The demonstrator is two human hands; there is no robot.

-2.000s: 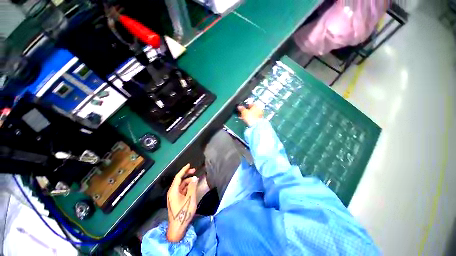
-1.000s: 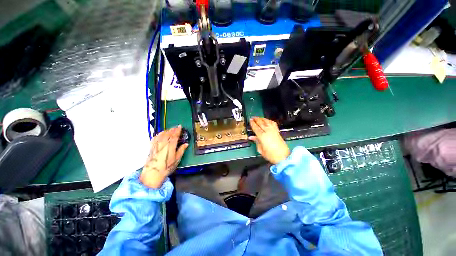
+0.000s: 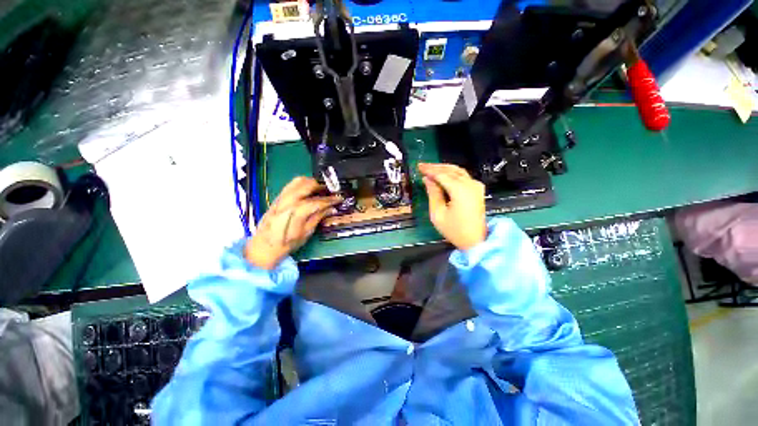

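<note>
Two round black parts sit side by side on the tan-brown base of the left test fixture (image 3: 370, 215), under its upright black plate. My left hand (image 3: 291, 220) has its fingertips on the left round part (image 3: 347, 203). The right round part (image 3: 389, 194) sits under a white-tipped metal fitting, with no hand on it. My right hand (image 3: 457, 204) is just right of the fixture, fingers bent and apart, with nothing visible in it. The fixture's lever stands upright, its top cut off by the frame edge.
The right fixture (image 3: 515, 166) has a red handle (image 3: 647, 96). A blue tester (image 3: 445, 54) stands behind. A record sheet (image 3: 162, 200) and tape dispenser (image 3: 50, 241) lie left. A blister tray with black parts (image 3: 125, 358) is lower left; another clear tray (image 3: 607, 250) is right.
Both round parts now sit on the left fixture's base, where none showed earlier. My left hand has moved right and up to it; my right hand has come off the bench beside it.
</note>
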